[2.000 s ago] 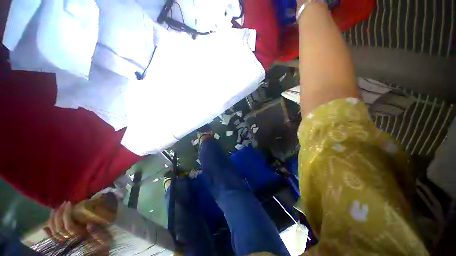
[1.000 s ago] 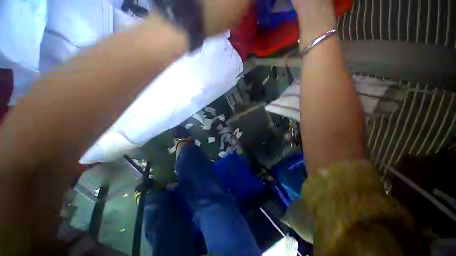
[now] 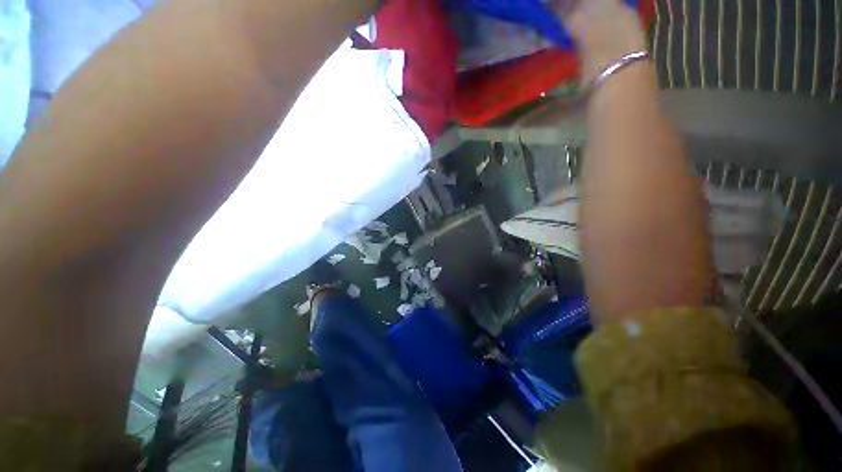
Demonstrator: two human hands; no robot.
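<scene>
A large white cloth piece [image 3: 300,194] slants across the upper left, its lower end hanging past the work surface. My left forearm crosses over it from the lower left; my left hand is beyond the top edge and not in view. My right hand [image 3: 598,26], blurred and partly cut off by the top edge, is at a blue item [image 3: 522,13] above a red-orange item [image 3: 517,88]. A silver bangle shows on that wrist. Whether the fingers grip the blue item cannot be told.
Red cloth [image 3: 415,69] lies beside the white cloth. Striped dark fabric [image 3: 739,46] is at upper right. Below are my jeans-clad legs, blue items [image 3: 429,355], a dark pedal-like box [image 3: 462,253], metal bars and white scraps on the floor [image 3: 369,244].
My left arm has come in across the white cloth, covering much of it. My right arm stays stretched to the top, its hand now more visible at the blue item. The person at lower left is hidden.
</scene>
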